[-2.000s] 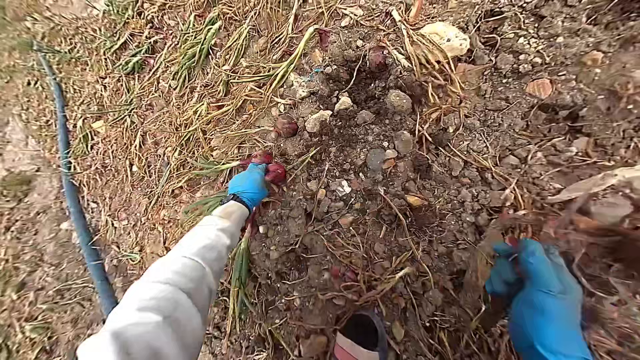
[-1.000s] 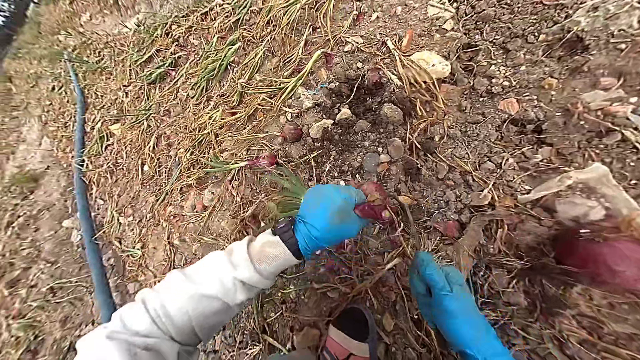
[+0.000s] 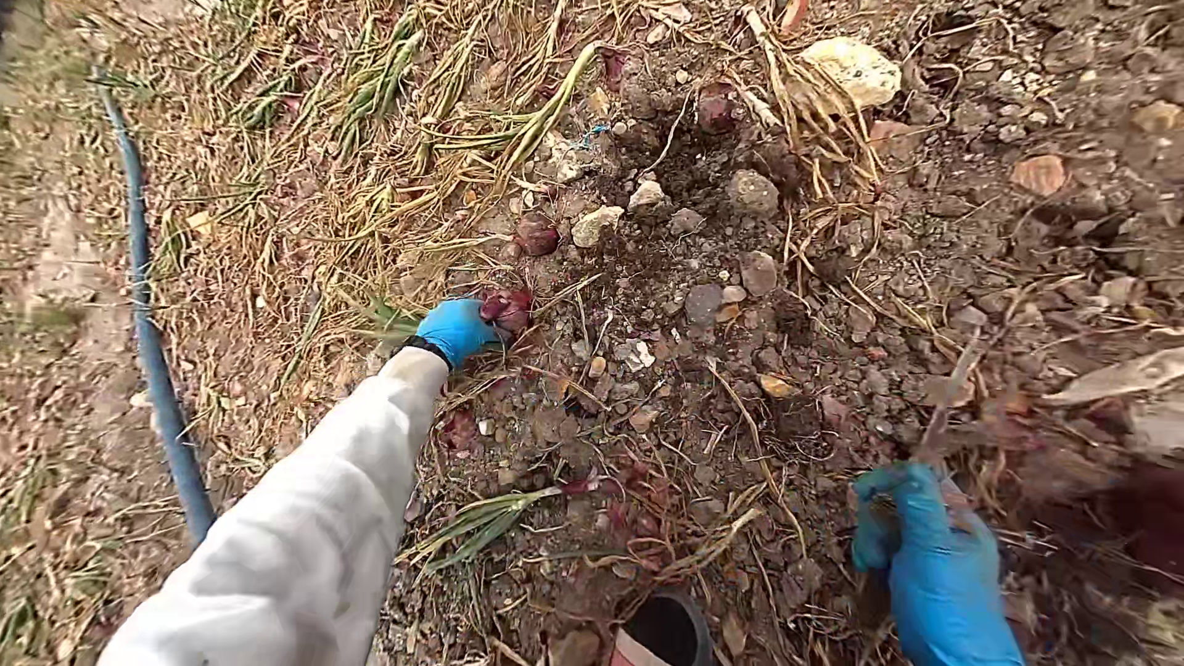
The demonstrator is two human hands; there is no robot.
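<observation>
My left hand [image 3: 460, 331], in a blue glove with a dark band at the wrist, is closed around a red onion [image 3: 508, 313] left of centre, low over the soil. Green leaves poke out behind the glove. My right hand [image 3: 930, 555], also blue-gloved, is at the lower right, blurred, with its fingers bent; dry stalks [image 3: 953, 398] rise at its fingertips, and whether it grips them is unclear. Another red onion [image 3: 536, 234] lies just above my left hand, and one more [image 3: 717, 108] sits at the top by the dug soil. Green onion leaves [image 3: 495, 523] lie below.
A blue hose [image 3: 153, 342] runs down the left side. A large pale stone [image 3: 853, 72] and smaller stones [image 3: 754, 194] lie in the soil. Dry onion tops cover the upper left. A shoe [image 3: 661, 634] shows at the bottom edge. A dark red blur [image 3: 1147, 518] is at the right edge.
Since a second ago my left hand has moved up and left from the middle to the onion there. My right hand has moved away to the right.
</observation>
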